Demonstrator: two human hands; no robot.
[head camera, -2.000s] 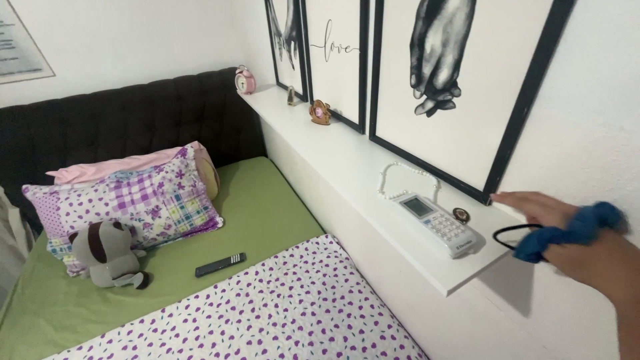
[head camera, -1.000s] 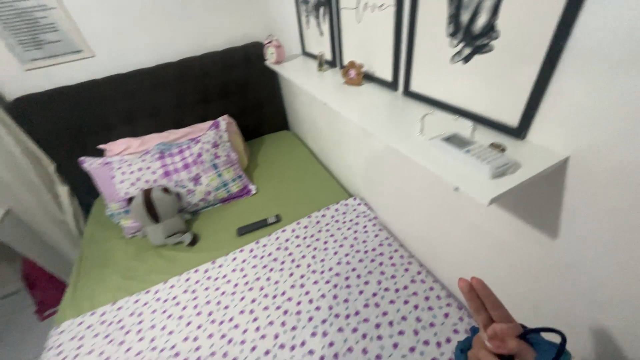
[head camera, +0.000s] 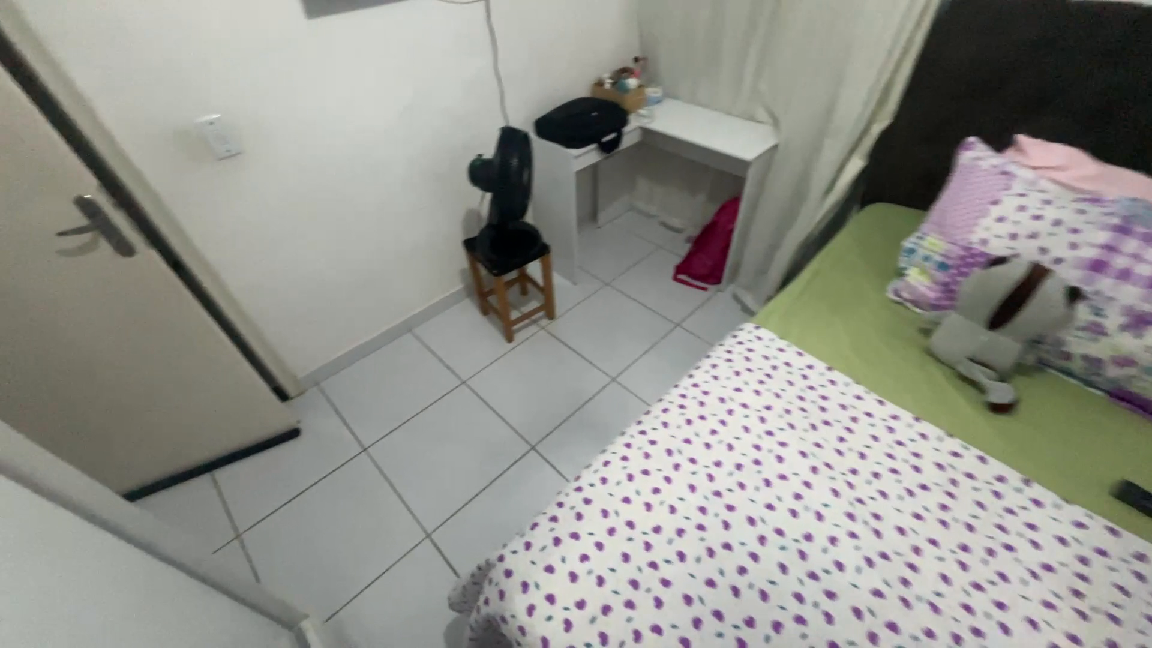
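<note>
Neither of my hands shows in the head view now. On the right is the bed, with a white bedspread (head camera: 774, 504) patterned in purple hearts over a green sheet (head camera: 846, 297). A grey plush toy (head camera: 981, 315) leans on the patterned pillow (head camera: 1017, 216), and a pink cloth (head camera: 1080, 166) lies behind it. The dark remote control (head camera: 1134, 497) is cut off by the right edge of the view.
A black fan (head camera: 511, 184) stands on a wooden stool (head camera: 504, 292) by the wall. Beside it, a white corner desk (head camera: 711, 130) holds a black bag (head camera: 580, 122) and a small box (head camera: 621, 94). A pink bag (head camera: 715, 243) lies underneath. The door (head camera: 99, 324) is at left.
The view has swung far left, away from the wall shelf and frames. My right hand, near the shelf's end and then lower beside the bed in the earlier frames, is out of view.
</note>
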